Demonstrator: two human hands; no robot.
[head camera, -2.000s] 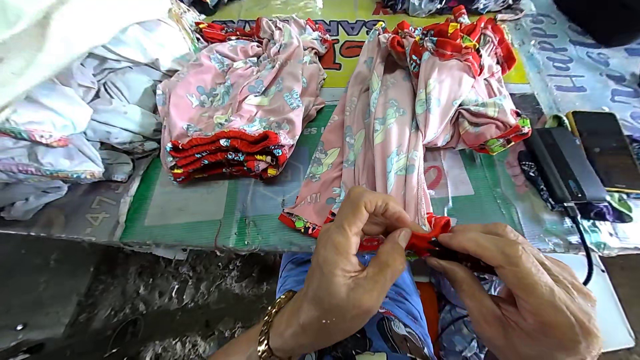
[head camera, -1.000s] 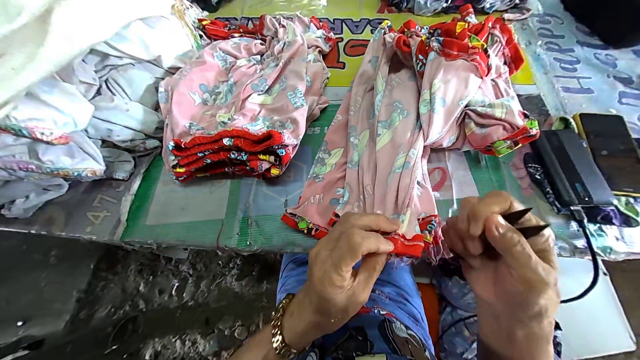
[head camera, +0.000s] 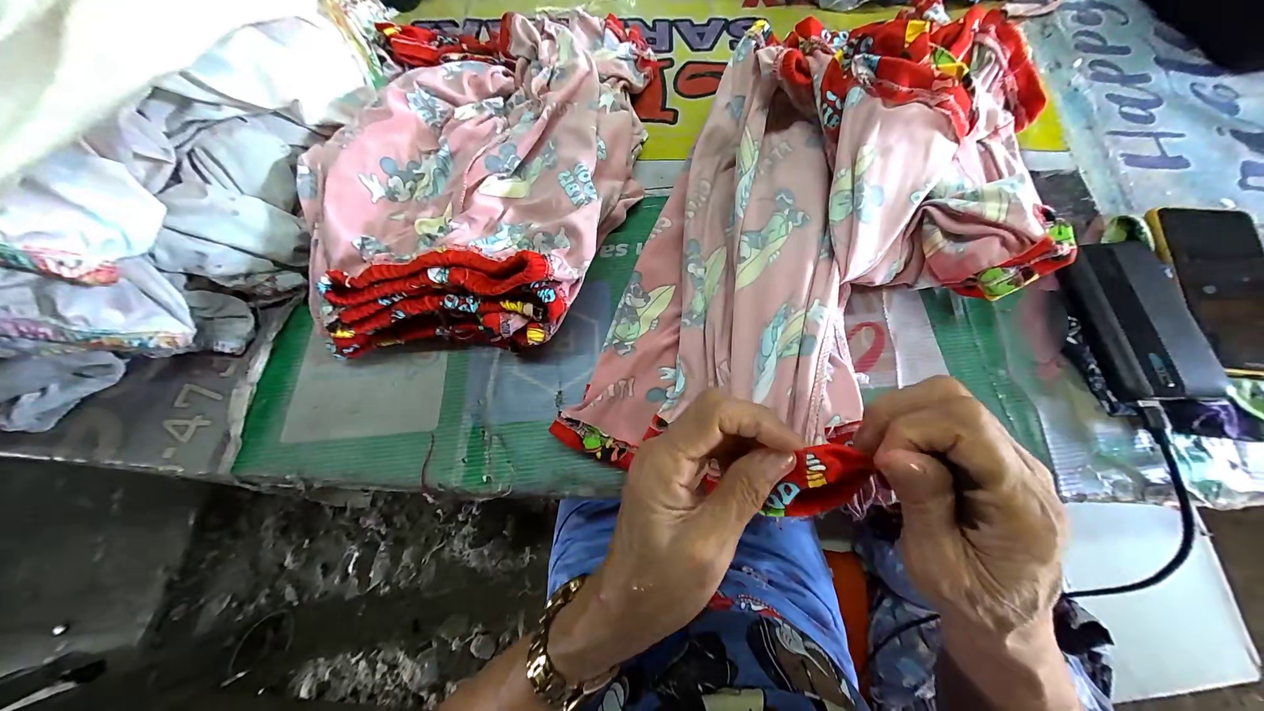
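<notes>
A pink printed garment (head camera: 760, 257) with red patterned trim lies over the table's near edge. My left hand (head camera: 706, 494) pinches its red hem band (head camera: 825, 479) between thumb and index finger, a gold bracelet on the wrist. Close by on the right, my right hand (head camera: 958, 494) grips the other end of the same band, its fingers curled inward. Whether the dark pointed tool seen earlier is still inside that hand cannot be told. Left of this garment sits a folded stack of matching pink garments (head camera: 474, 188), red cuffs facing me.
White and grey cloth (head camera: 237, 178) is heaped at the far left. At the right lie a black power bank (head camera: 1145, 321) with a black cable (head camera: 1180, 533) and a dark phone (head camera: 1215, 286). Printed plastic sheeting covers the table, whose front edge runs just under the hem.
My right hand, which held a dark pointed tool off to the right one second ago, has come back left onto the red band. My left hand keeps hold of the hem.
</notes>
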